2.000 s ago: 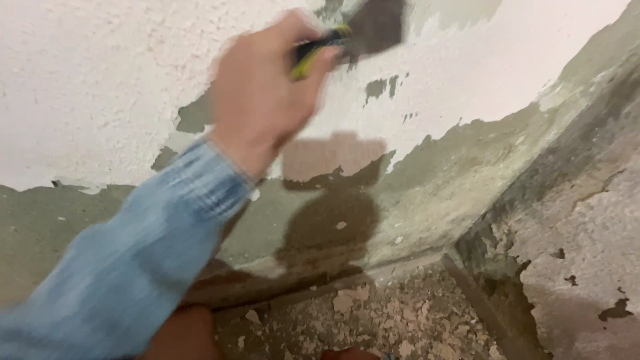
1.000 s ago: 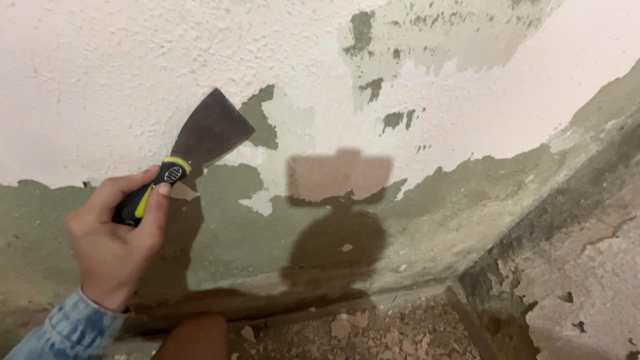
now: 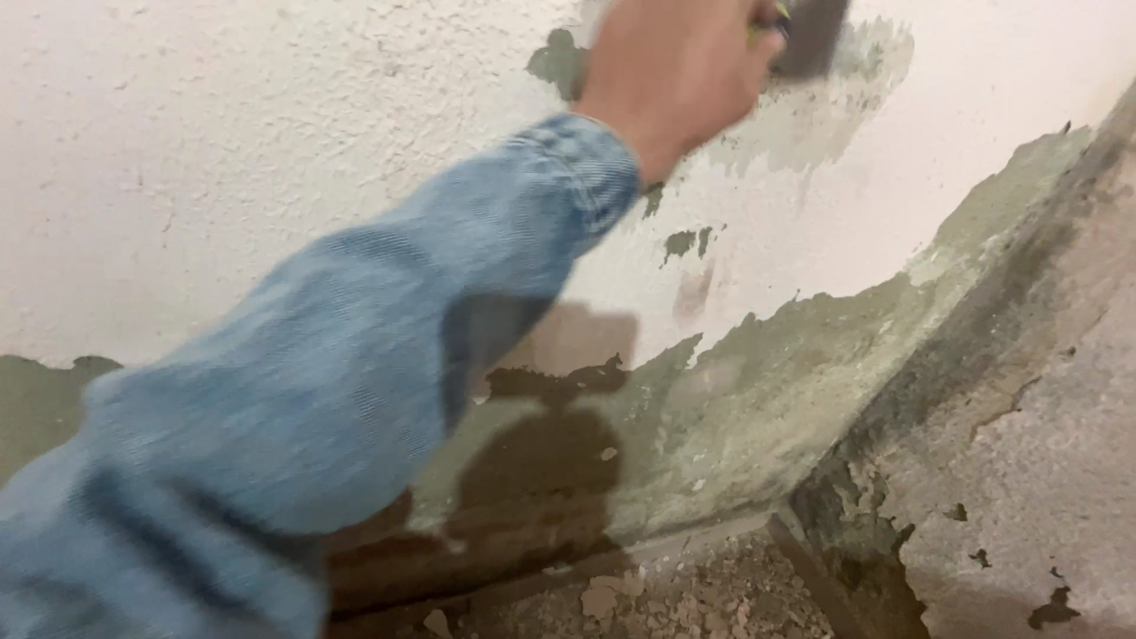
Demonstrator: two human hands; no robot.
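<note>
My left hand (image 3: 679, 80), in a blue denim sleeve (image 3: 382, 319), is at the top of the view, gripping a putty knife. The knife's dark blade (image 3: 812, 35) lies over the white wall (image 3: 293, 115), partly cut off by the top edge; its black and yellow-green handle is mostly hidden by the fingers. Around the blade are pale grey-green patches (image 3: 790, 124) where the white coat is thin or gone. Bare grey-green wall (image 3: 816, 342) runs in a ragged band below. The hand and blade are blurred. My right hand is out of view.
Flakes and crumbs of loose coating (image 3: 683, 608) lie on the floor along the wall's foot. At the right a second, rough wall (image 3: 1029, 417) with peeling patches meets the first in a corner. A shadow (image 3: 541, 470) falls on the lower wall.
One second ago my left hand held the putty knife at the left, above the green band; now it is up and to the right. Grey-green patches near the top look smeared over with a lighter coat.
</note>
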